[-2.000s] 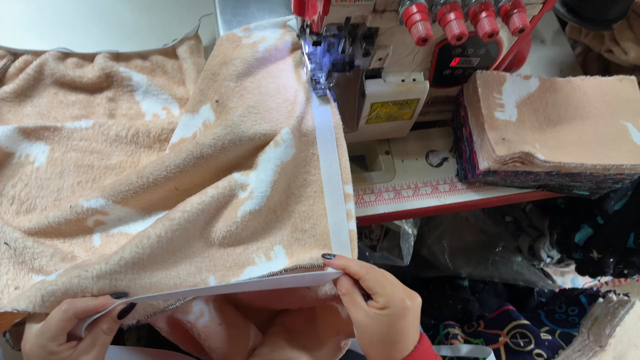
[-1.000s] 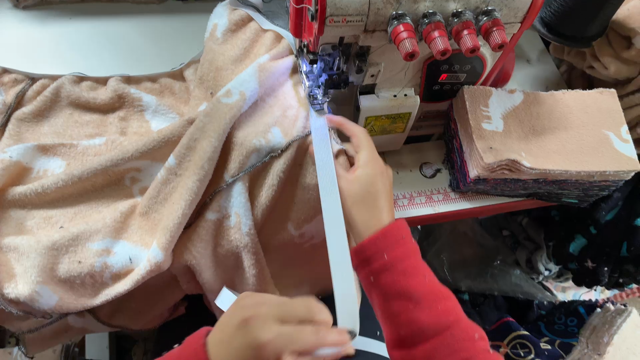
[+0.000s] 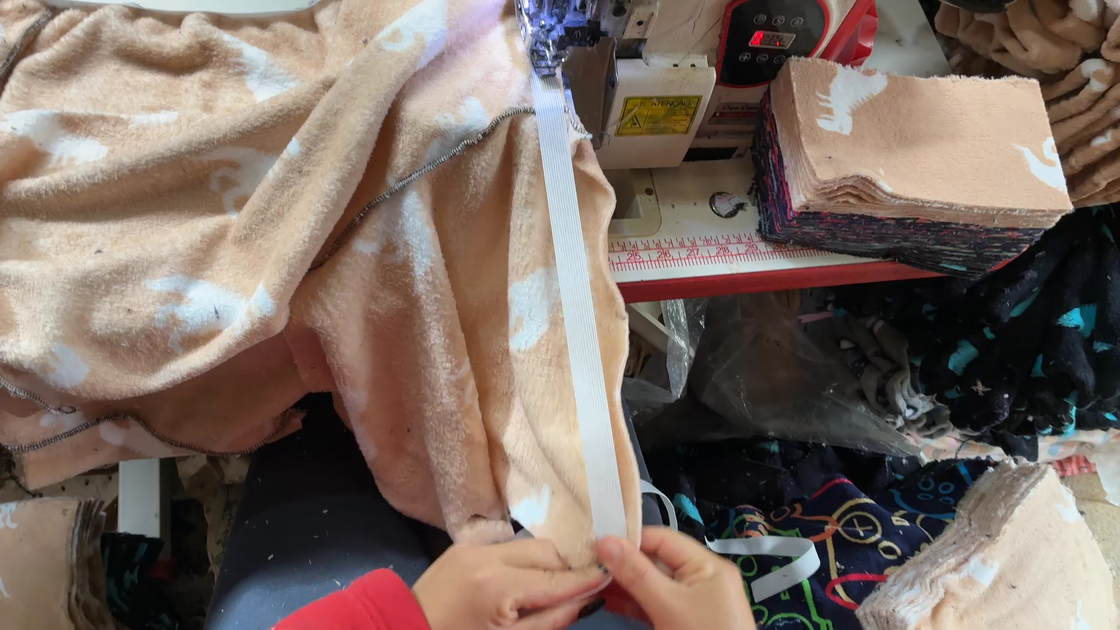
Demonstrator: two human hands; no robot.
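A strip of white elastic (image 3: 573, 262) runs down from the lit presser foot area of an overlock sewing machine (image 3: 547, 48), lying along the right edge of tan fleece fabric (image 3: 367, 219) with white animal shapes. At the bottom, my right hand (image 3: 678, 577) pinches the elastic and the fabric edge between thumb and fingers. My left hand (image 3: 516, 586) grips the fleece just beside it, its fingertips meeting the right hand's. A dark overlocked seam (image 3: 411, 179) crosses the fleece toward the machine. The needle and its contact with the cloth are not clearly visible.
Stacked cut fleece pieces (image 3: 919, 149) sit on the machine table at right, behind its red edge (image 3: 752, 283). Another stack (image 3: 989, 551) lies lower right, near dark patterned fabric (image 3: 840, 525) and a loose white elastic loop (image 3: 783, 560). More cut pieces (image 3: 44, 560) are at lower left.
My right hand has moved from beside the presser foot down to the elastic's lower part, next to my left hand. The elastic and fabric edge now lie together along most of their length.
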